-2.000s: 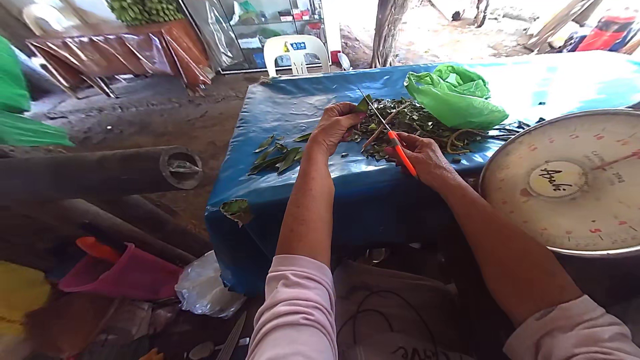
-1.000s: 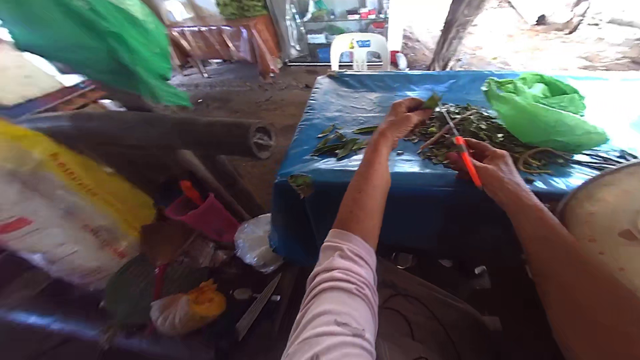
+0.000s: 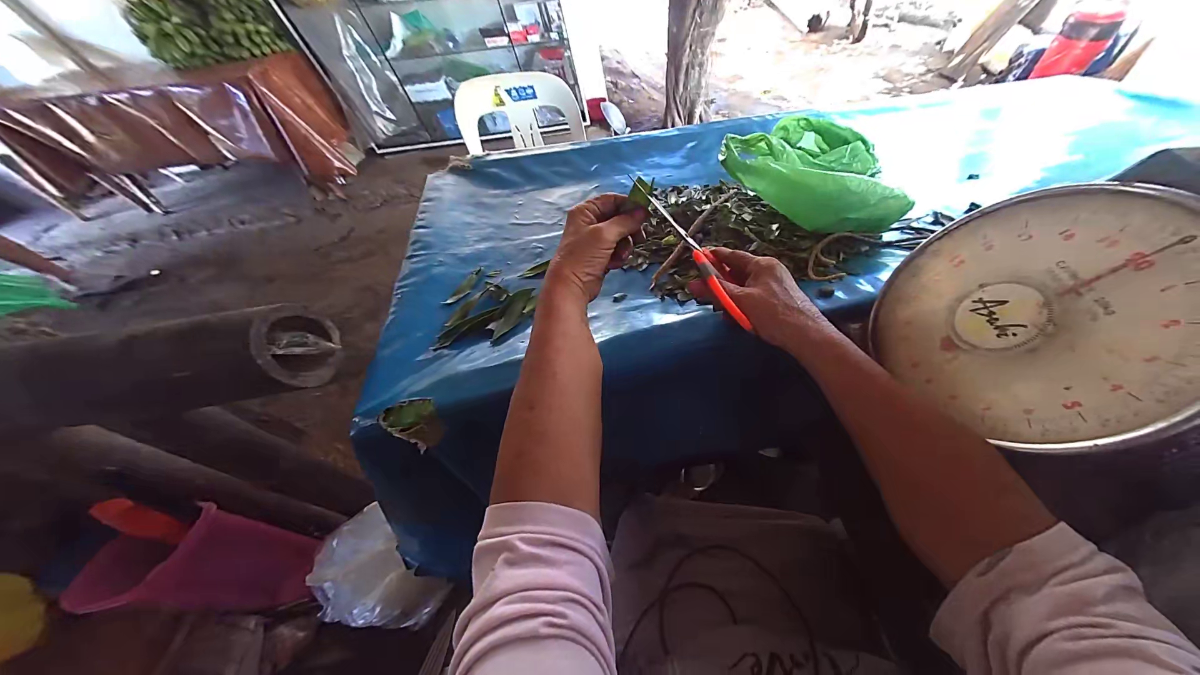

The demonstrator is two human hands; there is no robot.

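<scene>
My left hand [image 3: 597,239] pinches a green leaf [image 3: 641,192] above the blue-covered table. My right hand [image 3: 764,289] grips scissors with red-orange handles [image 3: 720,289]; their blades point up and left, right by the leaf. Whether the blades touch the leaf is not plain. Beneath and behind both hands spreads a pile of cut green leaves [image 3: 741,217] with some stems. Several whole long leaves [image 3: 487,314] lie on the table left of my left forearm. A green plastic bag [image 3: 816,183] rests against the back of the pile.
A round dial scale [image 3: 1050,314] stands close to my right forearm. Beyond the blue table cover [image 3: 525,202] is a white plastic chair [image 3: 518,108]. A dark pipe [image 3: 169,361], a pink container [image 3: 206,562] and a clear plastic bag [image 3: 370,572] are at the lower left.
The view swung left and then back right. Both hands have stayed over the leaf pile, the left with a leaf and the right with the scissors.
</scene>
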